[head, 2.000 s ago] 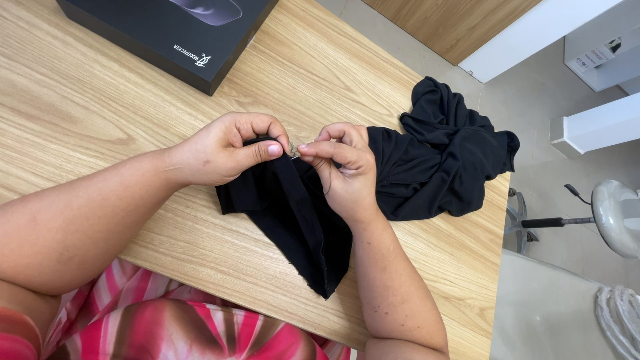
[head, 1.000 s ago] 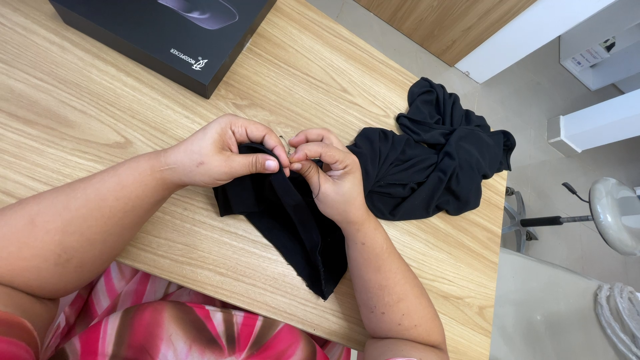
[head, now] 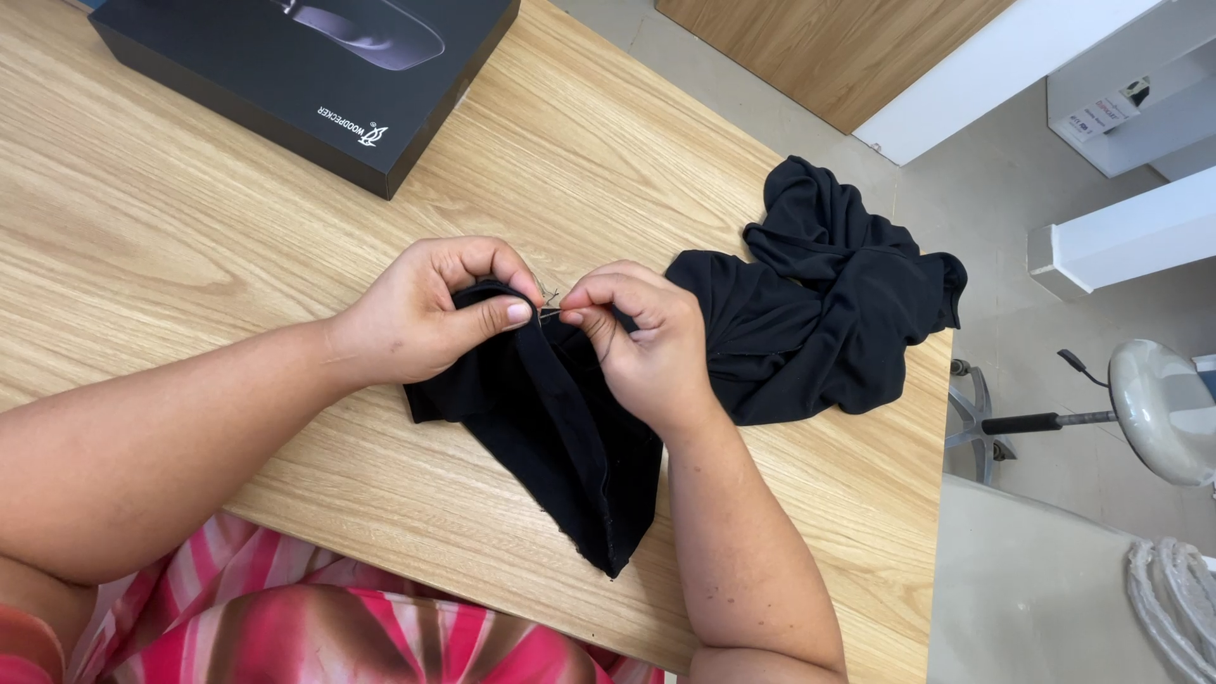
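Note:
Black cloth (head: 570, 427) with a folded edge lies partly on the wooden table, its upper edge pinched between the thumb and forefinger of my left hand (head: 437, 309). Close beside it, the fingertips of my right hand (head: 636, 332) pinch a thin, needle-like piece (head: 551, 312) at the folded edge; whether it is a needle or a pin is too small to tell. A little loose thread (head: 551, 295) shows between the two hands. The rest of the black garment (head: 817, 313) lies bunched to the right of my right hand.
The wooden table (head: 807, 532) carries a black box (head: 285, 104) at the back left. Beyond its right edge are a wheeled stool (head: 1159, 408), a white beam (head: 1130, 233) and a coiled pale hose or cord (head: 1173, 598). A wood-faced panel (head: 826, 47) stands behind.
My right hand's fingertips have drawn slightly apart from my left hand's, exposing the thin piece between them. My left hand keeps its pinch on the cloth.

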